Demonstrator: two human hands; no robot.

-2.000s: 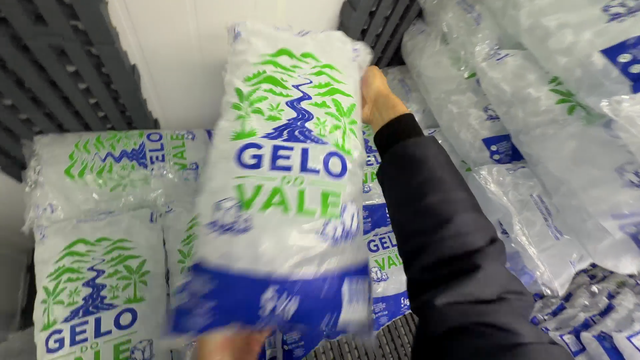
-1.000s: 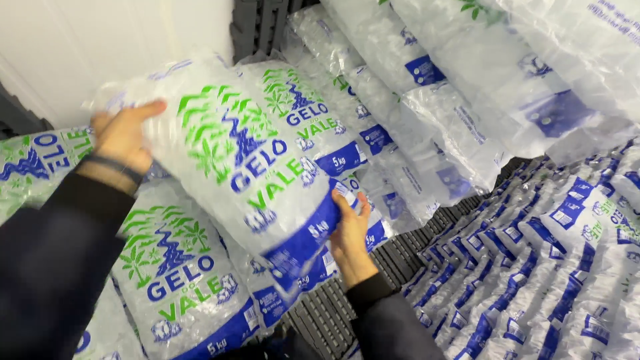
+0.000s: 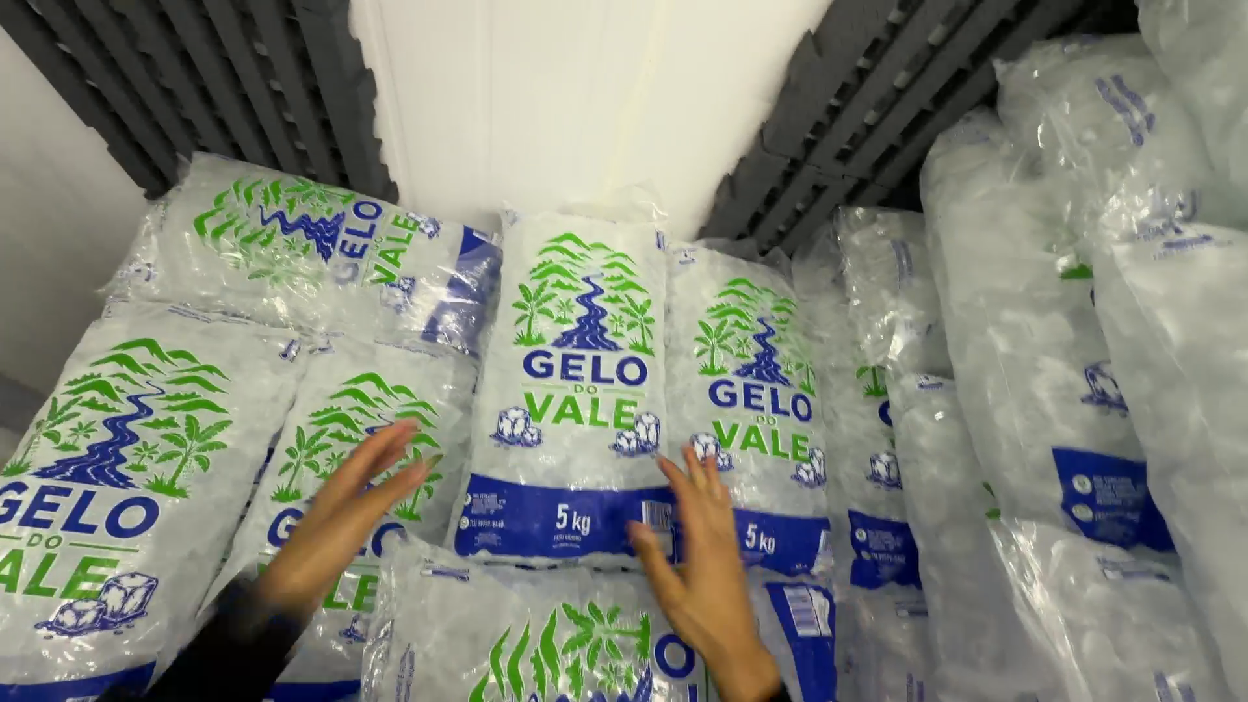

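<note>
Several clear plastic bags of ice with green and blue print lie close together. One bag of ice (image 3: 585, 331) lies upright in the middle of the layer, its blue band toward me. My right hand (image 3: 704, 575), fingers spread, is over its lower right corner and holds nothing; whether it touches the plastic, I cannot tell. My left hand (image 3: 346, 512), slightly blurred, hovers with fingers apart over the neighbouring bag (image 3: 361, 429) and is empty too. A sideways bag (image 3: 575, 634) lies below, partly behind my right hand. Another upright bag (image 3: 756, 390) adjoins the middle one on the right.
A sideways bag (image 3: 312, 258) lies at the back left. Taller stacks of ice bags (image 3: 1024, 322) rise along the right side. Dark slatted plastic pallets (image 3: 224, 88) stand upright at the back left, with others (image 3: 868, 107) at the back right, and a white wall (image 3: 585, 97) between them.
A second ago both hands held a bag of ice, tilted, above the others; now both are off it and empty. The view has swung back toward the wall.
</note>
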